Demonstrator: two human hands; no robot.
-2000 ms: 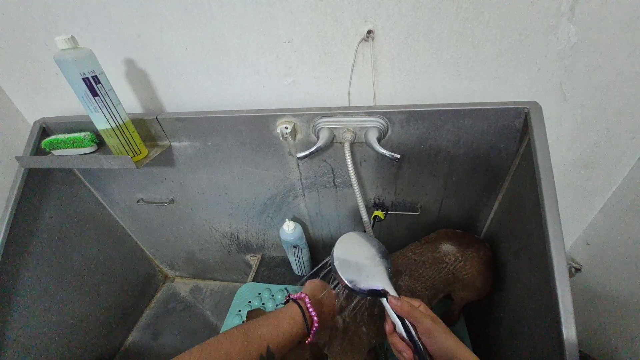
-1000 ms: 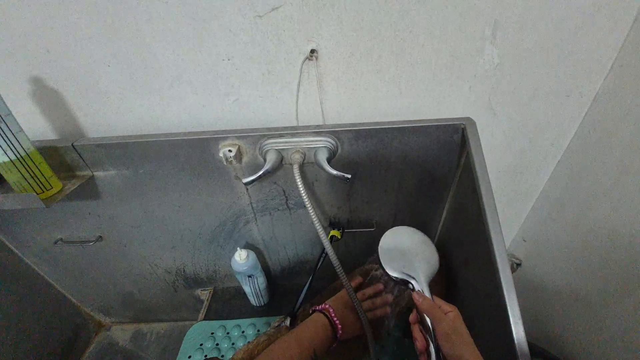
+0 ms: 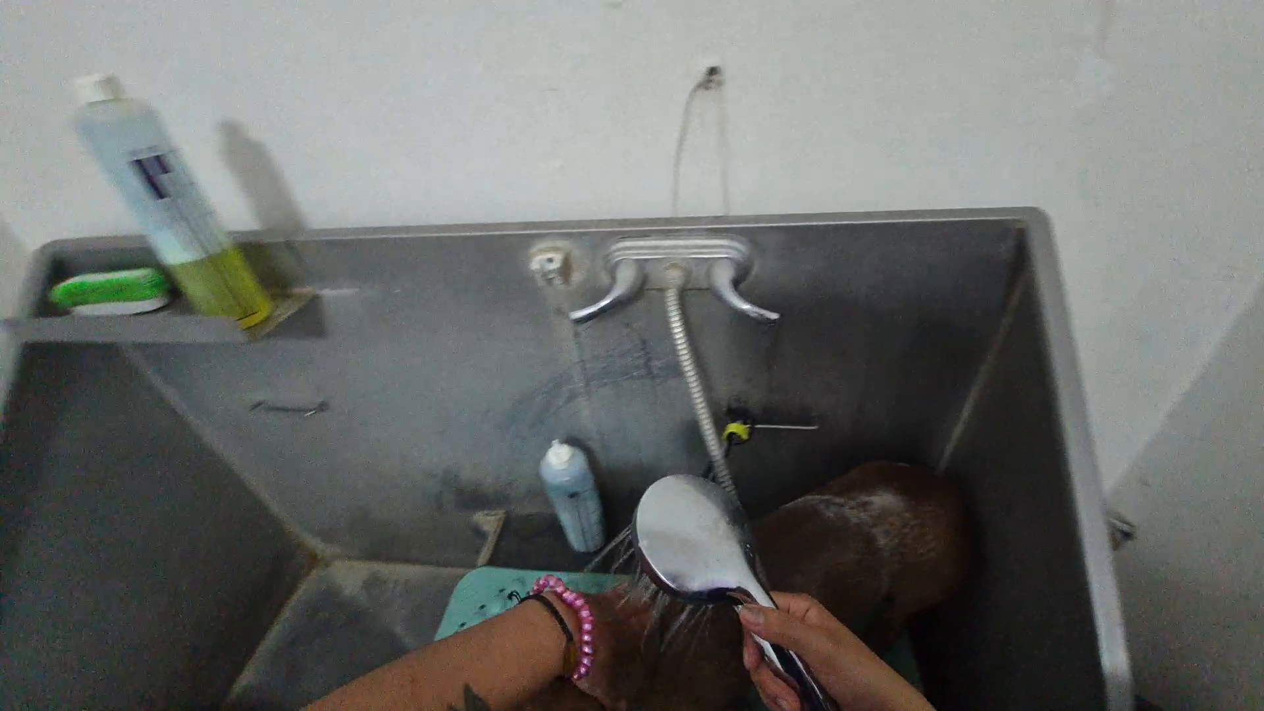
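Note:
My right hand [image 3: 790, 642] grips the handle of a chrome shower head [image 3: 686, 533], and water sprays down from it. A brown, wet, short-haired animal [image 3: 869, 543] stands in the steel tub, partly lathered; its head is not clearly visible. My left hand [image 3: 617, 642], with a pink beaded bracelet [image 3: 583, 617] at the wrist, lies against the animal under the spray; its fingers are mostly hidden. A ribbed metal hose [image 3: 699, 395] runs down from the wall-mounted tap [image 3: 676, 259] behind the shower head. A pale blue bottle [image 3: 573, 499] stands near the back wall.
A side tray [image 3: 138, 329] holds a green-bristled brush [image 3: 111, 288] and a tall bottle with yellow liquid [image 3: 178, 202]. A green perforated mat [image 3: 484, 597] lies on the tub floor. A yellow and black fitting [image 3: 737, 432] hangs at a back-wall hook. The tub's rim [image 3: 1071, 395] bounds the right side.
The shower head has moved left, back over my left hand. My left hand, its fingers spread on the animal a second ago, has also moved left. The view has shifted.

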